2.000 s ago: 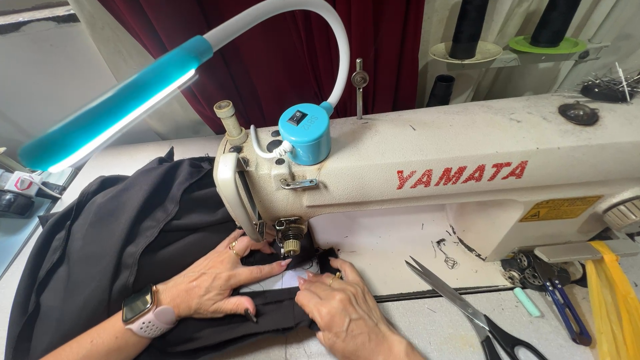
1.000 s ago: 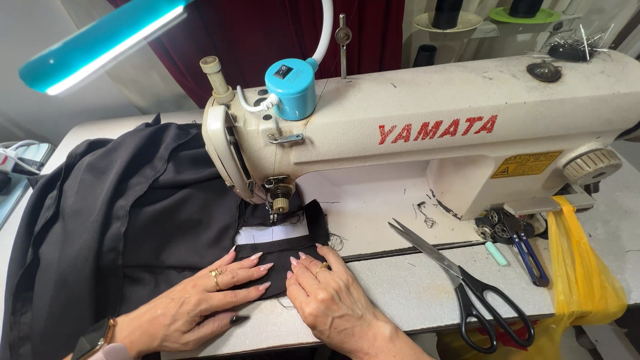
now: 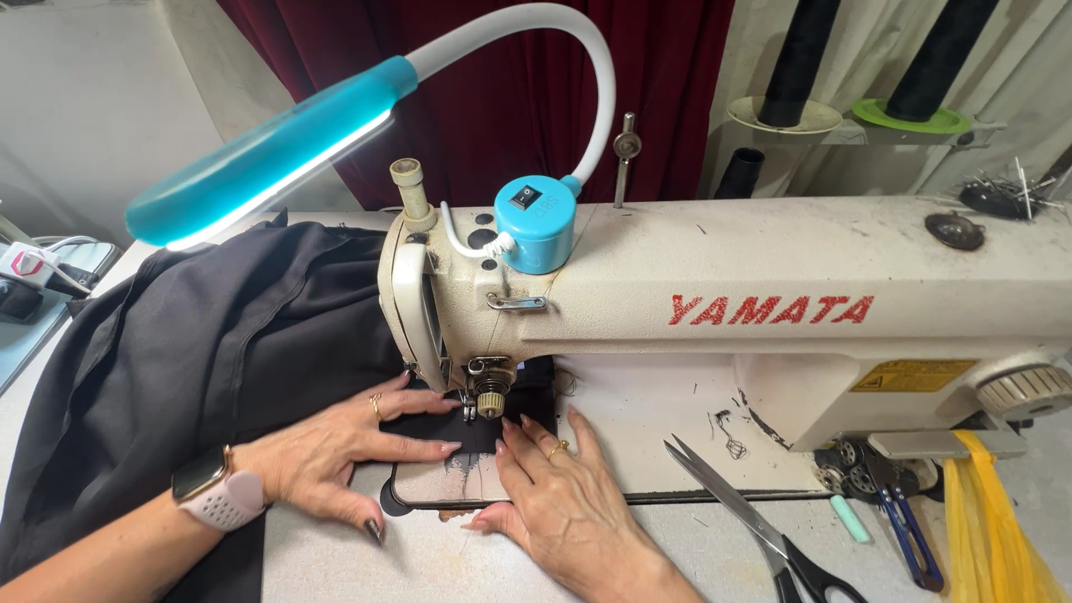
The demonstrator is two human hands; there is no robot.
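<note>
Black fabric lies in folds left of a white Yamata sewing machine, and a part of it runs under the needle area. The presser foot is at the near part of this cloth. My left hand, with a ring and a wristwatch, lies with spread fingers on the fabric, its fingertips left of the foot. My right hand rests to the right of the foot, fingertips on the cloth's near edge, thumb on the table. Neither hand grips anything. The needle tip is too small to make out.
Black-handled scissors lie open at the right, near a light green chalk piece, blue thread snips and a yellow plastic bag. A blue lamp arches over the machine. Thread cones stand behind. Loose threads lie on the bed.
Both hands have moved from the near edge of the fabric up beside the presser foot. The white patch and folded band in front of the needle a second ago no longer show there. The view has shifted.
</note>
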